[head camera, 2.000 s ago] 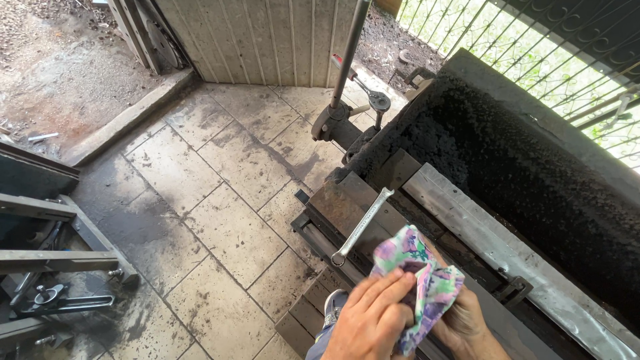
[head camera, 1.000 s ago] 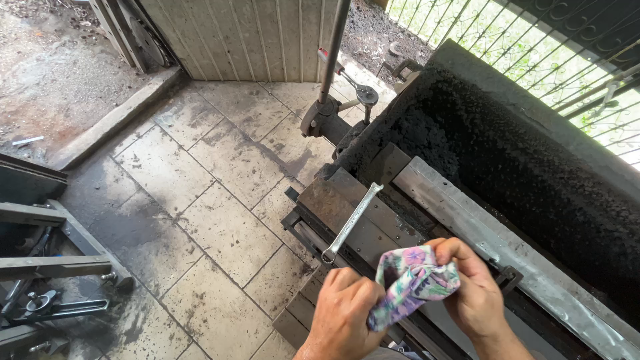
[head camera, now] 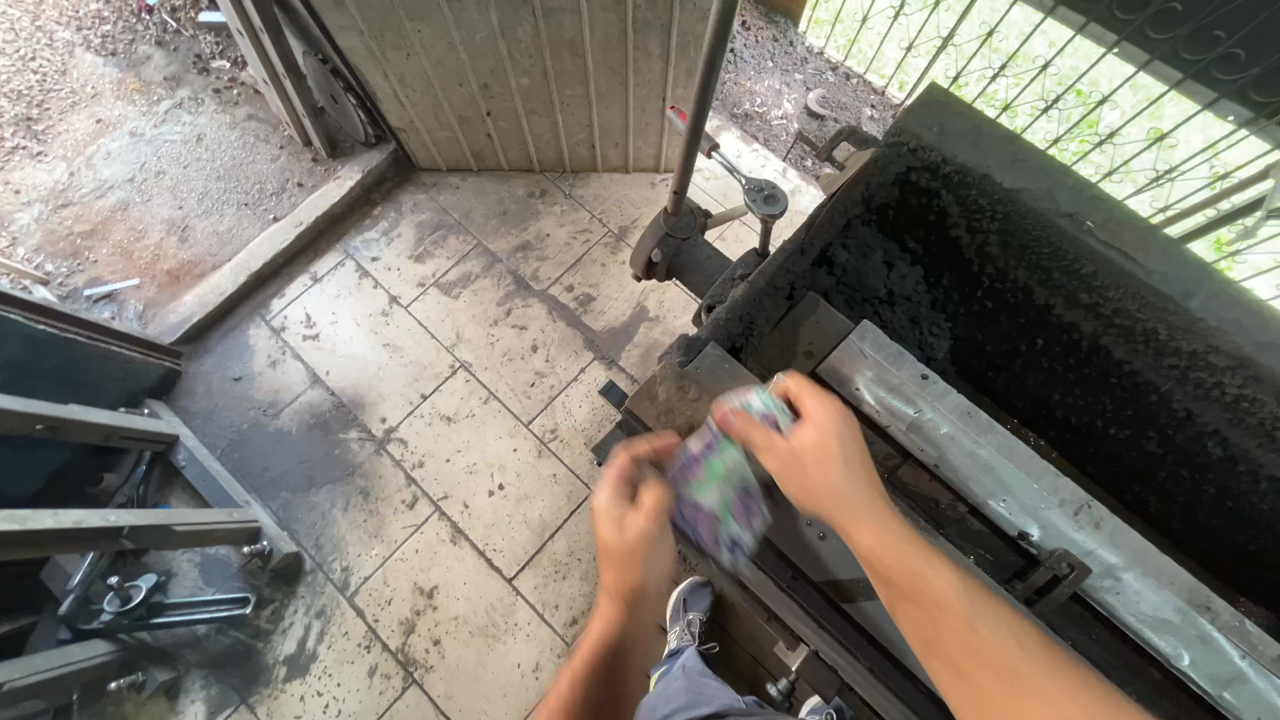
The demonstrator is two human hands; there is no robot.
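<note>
A patterned cloth [head camera: 720, 490], blurred by motion, is between my two hands above the edge of a metal bench. My right hand [head camera: 820, 450] grips its upper end, where a small glint of metal shows by the fingers. On the cloth's left side, my left hand [head camera: 635, 520] has its fingers curled at the edge. The combination wrench is not visible on the bench; whether it is inside the cloth I cannot tell.
A ratchet wrench [head camera: 762, 198] stands on a fitting beside an upright metal bar [head camera: 705, 100]. A dark, grimy metal trough [head camera: 1010, 150] lies right, behind a steel bar [head camera: 1000, 470]. Metal frames [head camera: 130, 530] stand left on the tiled floor [head camera: 450, 430]. A shoe [head camera: 690, 610] shows below.
The combination wrench that lay on the bench in both earlier frames no longer shows there. My hands and the cloth have moved up toward the bench's near left corner.
</note>
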